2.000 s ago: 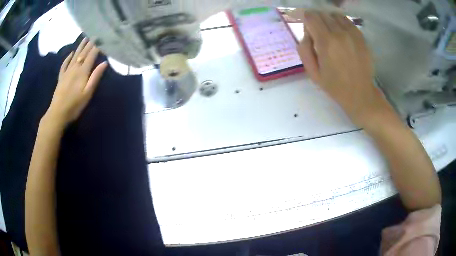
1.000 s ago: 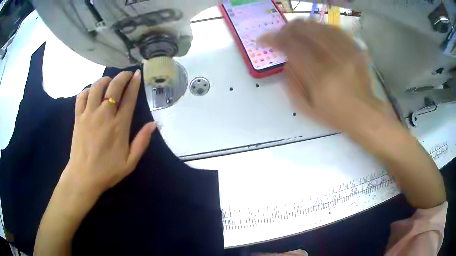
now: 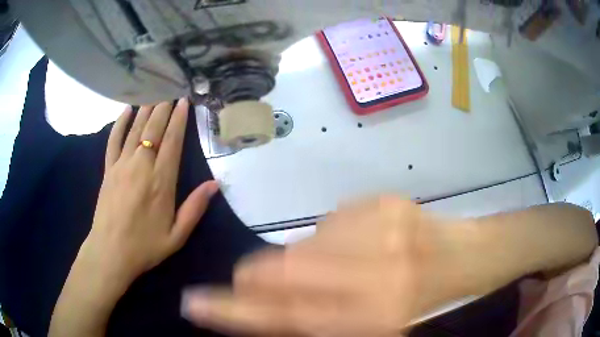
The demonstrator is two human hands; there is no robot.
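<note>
A large black garment panel [image 3: 59, 230] with curved edges lies on the machine bed and hangs toward me. My left hand [image 3: 145, 191] lies flat on it, fingers apart, a gold ring on one finger, fingertips left of the presser foot area. My right hand [image 3: 329, 270] is blurred above the panel's right part; whether it touches the cloth I cannot tell. The cream tension knob [image 3: 247, 123] hides most of the needle area. A red-cased phone [image 3: 375, 66] with a lit screen lies on the bed.
The pale machine head [image 3: 79, 39] hangs over the top. Right of the phone lie a yellow strip [image 3: 460, 69], a white scrap [image 3: 487, 74] and a small blue-pink item [image 3: 435, 31]. A metal bracket [image 3: 567, 161] sits at the far right. A perforated disc [image 3: 283, 123] is set in the bed.
My right hand has moved from beside the phone down and left over the panel. My left hand, earlier farther left, now lies by the needle area. The panel's curved edge has shifted right.
</note>
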